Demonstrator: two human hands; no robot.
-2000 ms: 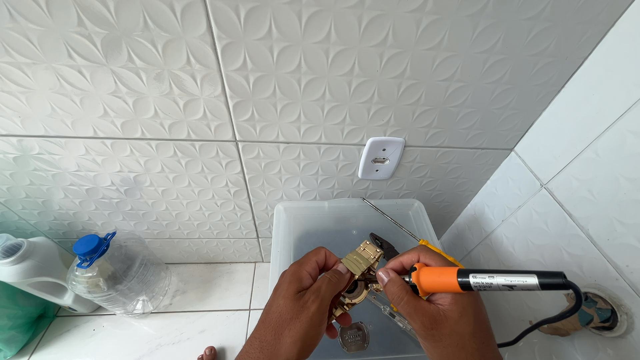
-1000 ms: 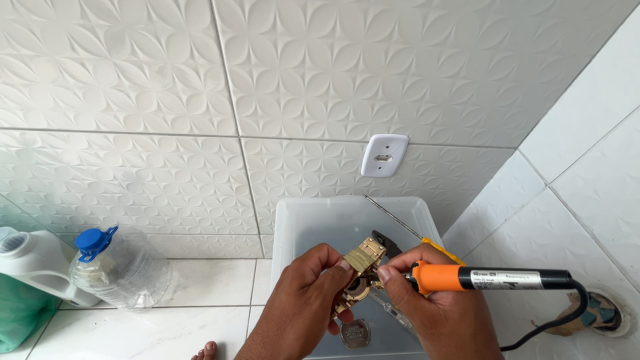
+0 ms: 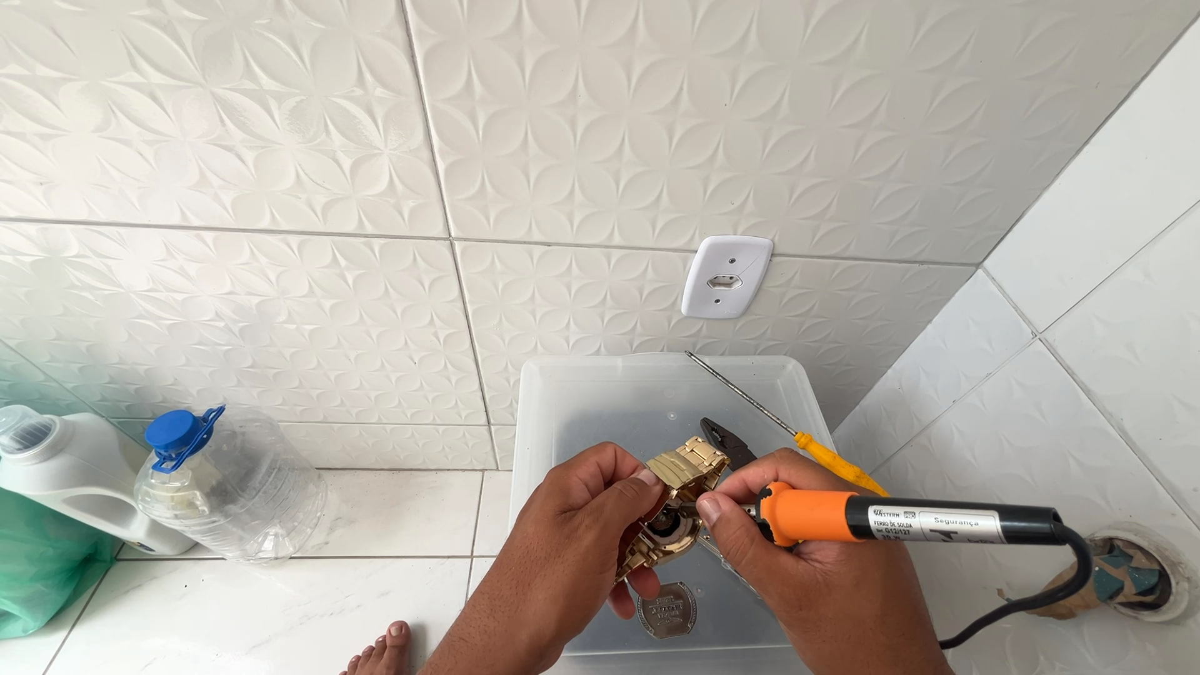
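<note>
My left hand point(image 3: 586, 525) grips a gold-coloured metal wristwatch point(image 3: 689, 469), its case open at the back and its link bracelet folded upward. My right hand point(image 3: 797, 534) holds an orange and black soldering iron point(image 3: 816, 514) close to its front end, with the tip pointing into the watch case; the tip itself is mostly hidden by the fingers. Below the watch, a round metal watch case back point(image 3: 667, 609) with writing lies on the lid of a translucent plastic box point(image 3: 581, 403). Behind my right hand are dark plier jaws point(image 3: 727, 441) and a yellow-handled screwdriver point(image 3: 830, 459).
A white socket plate point(image 3: 727, 277) is on the tiled wall behind the box. At left stand a clear plastic bottle with a blue cap point(image 3: 234, 492), a white jug point(image 3: 89, 473) and a green bag point(image 3: 47, 553). The iron's black cord point(image 3: 1031, 600) runs past a round wall opening point(image 3: 1139, 577).
</note>
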